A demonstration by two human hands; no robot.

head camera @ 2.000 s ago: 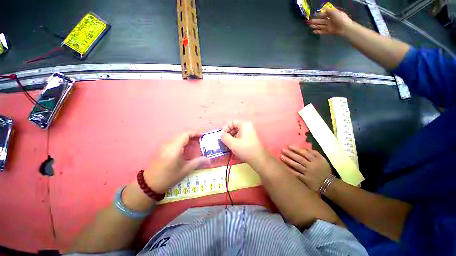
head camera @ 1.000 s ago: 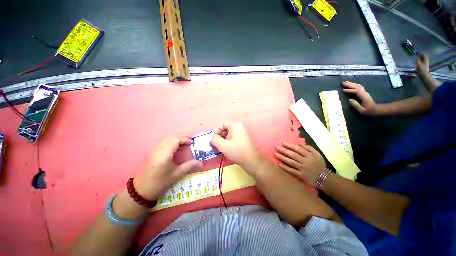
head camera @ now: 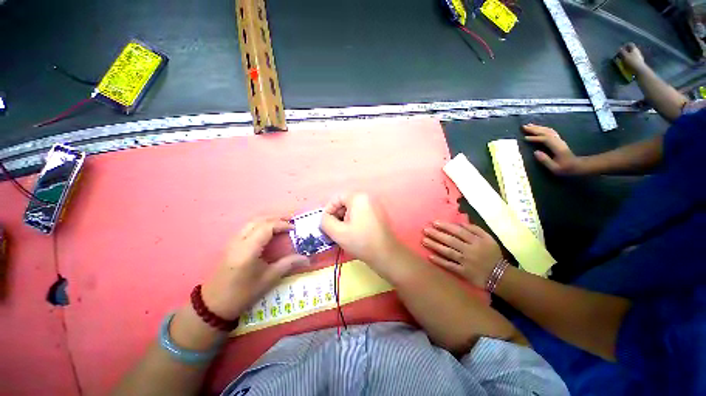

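A small battery pack (head camera: 311,233) with a shiny pale face up is held over the red mat. My left hand (head camera: 262,255) grips its left side between thumb and fingers. My right hand (head camera: 353,226) has its fingertips on the pack's right end; whether they pinch a label is too small to tell. Thin red and black lead wires (head camera: 337,290) hang from the pack toward my shirt. A pale yellow label strip (head camera: 298,298) with rows of small printed marks lies under and in front of my hands.
Another battery pack (head camera: 54,188) lies at the mat's left. Yellow-faced packs (head camera: 131,76) sit on the dark belt, crossed by a slotted orange-brown bar (head camera: 260,69). Crossed spare strips (head camera: 503,213) lie at right. A coworker's hand (head camera: 467,251) rests beside my right forearm; other hands show farther right.
The view has shifted, so the surroundings sit slightly differently in the picture. Both my hands stay at the pack. At upper right, a coworker's hand has moved onto a pack on the belt.
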